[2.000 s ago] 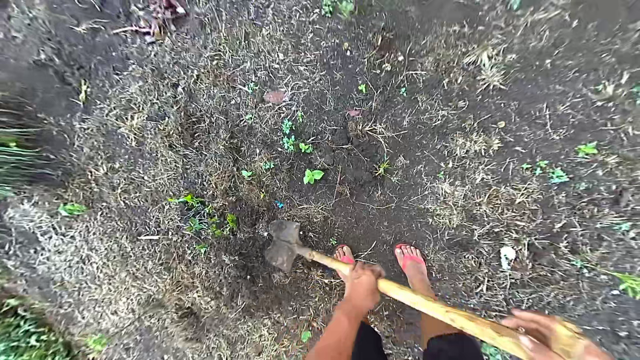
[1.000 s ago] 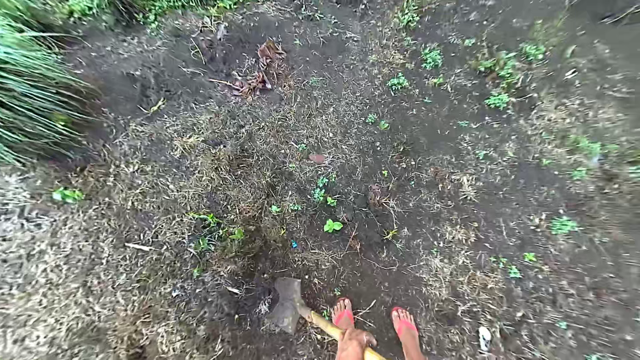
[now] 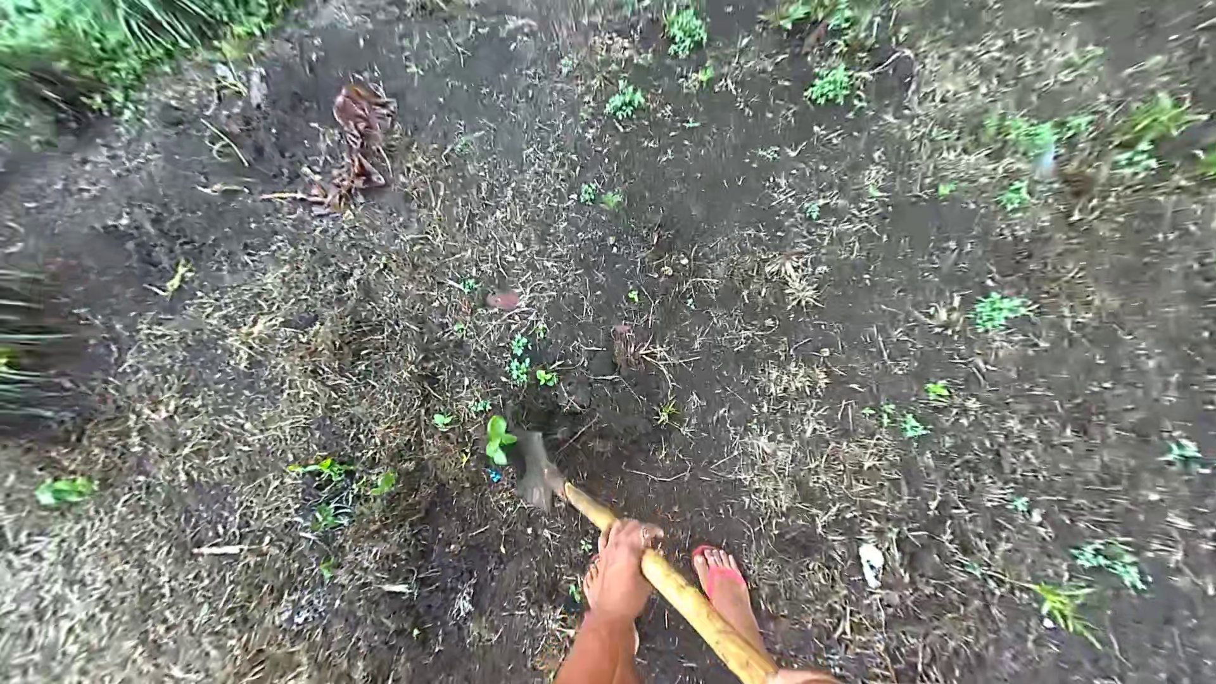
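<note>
The hoe's worn metal blade (image 3: 538,470) rests at dark, loosened soil near the centre, beside a bright green seedling (image 3: 498,439) on its left. A small blue bit (image 3: 493,475) lies just below the seedling. My left hand (image 3: 622,570) is wrapped around the hoe's yellowish wooden handle (image 3: 698,613) a short way behind the blade. Only a sliver of my right hand (image 3: 803,676) shows at the bottom edge, by the handle's far end; its fingers are hidden. Small green weeds (image 3: 519,361) grow just above the blade.
My foot in a red-strapped sandal (image 3: 724,579) is right of my left hand; the other foot is partly hidden behind that hand. Dry brown leaves (image 3: 361,133) lie at upper left, near tall grass (image 3: 142,38). A whitish object (image 3: 870,564) lies right of my feet.
The hoe blade has moved up and right across the ground to the seedling. The seedling has shifted left, nearer the blue bit. The view has shifted too.
</note>
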